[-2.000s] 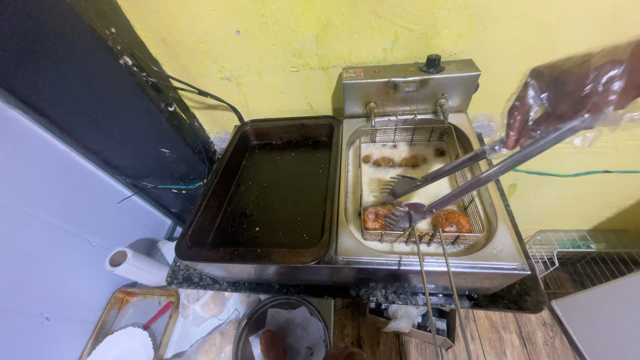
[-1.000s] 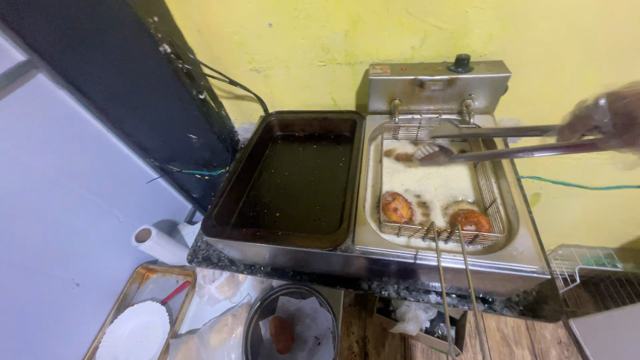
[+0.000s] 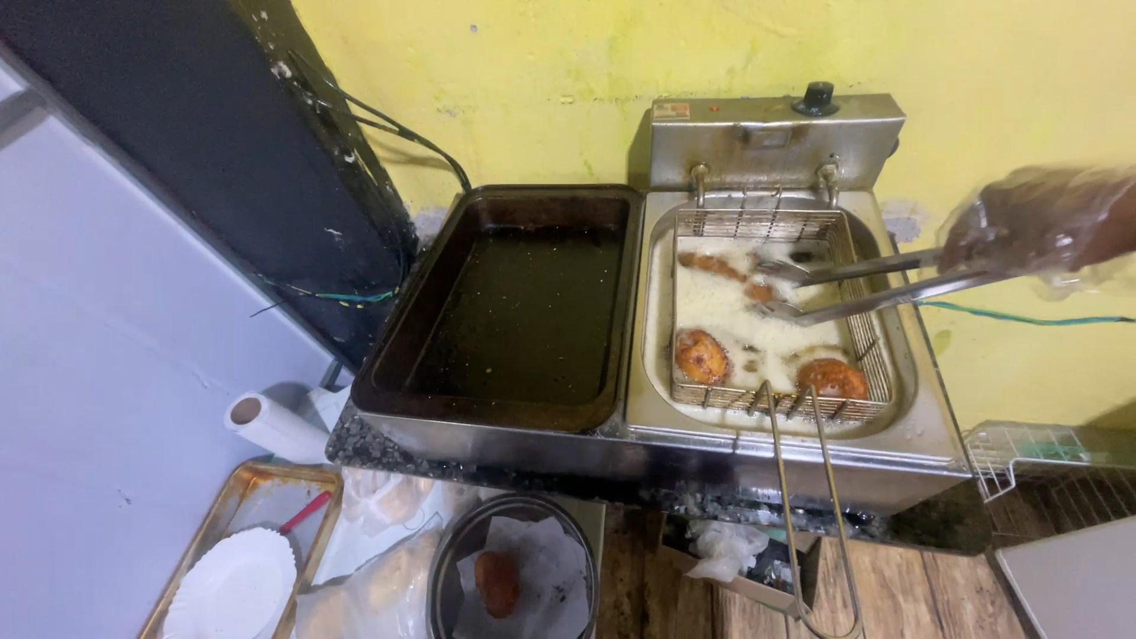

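Note:
My right hand [image 3: 1034,222], in a clear plastic glove and blurred, holds metal tongs [image 3: 852,306] from the right. The tips of the tongs are apart in the bubbling oil, beside small browned pieces [image 3: 759,293] in the wire fryer basket [image 3: 874,355]. One browned fried piece [image 3: 703,357] floats at the basket's near left corner, another [image 3: 832,380] at its near right. The basket sits in the oil of a steel electric fryer [image 3: 919,417], its long wire handle [image 3: 785,497] pointing toward me. My left hand is out of the frame.
Left of the basket lies a dark rectangular pan [image 3: 532,417]. Below are a round pan [image 3: 441,568] with paper and a fried piece [image 3: 497,584], plastic bags [image 3: 382,577], a tray [image 3: 324,524], a white paper plate [image 3: 232,586] and a white roll [image 3: 275,426]. A yellow wall rises behind.
The tongs have moved from the near side of the basket to its far part. They no longer cover the near fried pieces, and the left piece now sits apart from them.

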